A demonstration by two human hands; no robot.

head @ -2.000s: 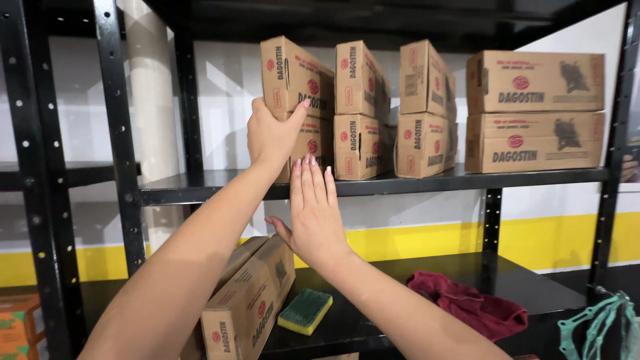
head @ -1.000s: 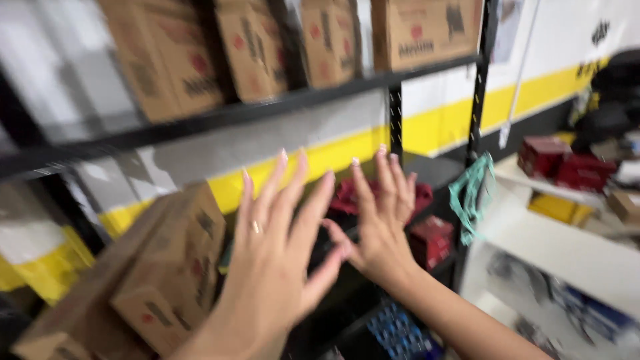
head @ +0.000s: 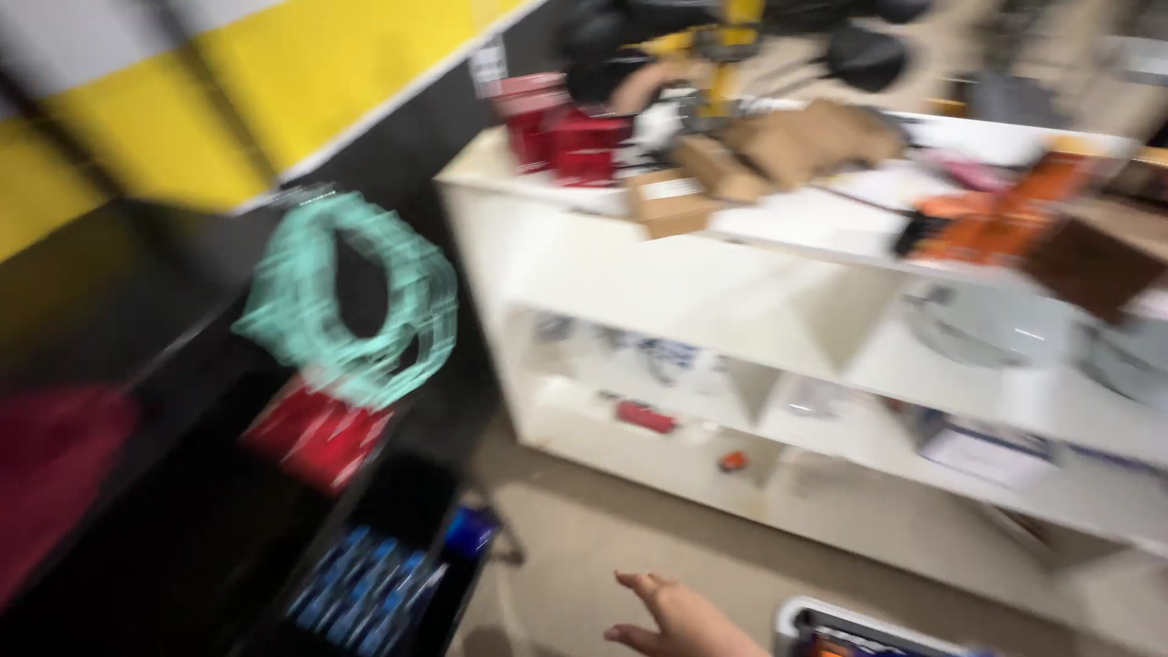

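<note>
One hand shows at the bottom of the blurred view, and I take it as my right hand [head: 671, 616]. Its fingers are apart and hold nothing, over the beige floor. Just right of it is a light-rimmed container [head: 858, 625] with dark and orange contents, cut off by the lower edge. My left hand is out of view. To the left, a bundle of turquoise cord or netting [head: 424, 283] hangs at the black rack, in front of a red box [head: 319, 433]. A dark red cloth [head: 55, 465] lies at the far left.
A white shelving unit [head: 639, 474] runs across the right, with red boxes [head: 589, 146], a cardboard box [head: 671, 203] and orange items [head: 1004, 219] on top. Glass bowls [head: 995, 324] sit in its compartments. Blue packages [head: 365, 584] lie on the lower black shelf at left.
The view has swung right and down, away from the cardboard boxes. My hands were at the upper boxes, then raised with fingers spread; now only one shows, low in view.
</note>
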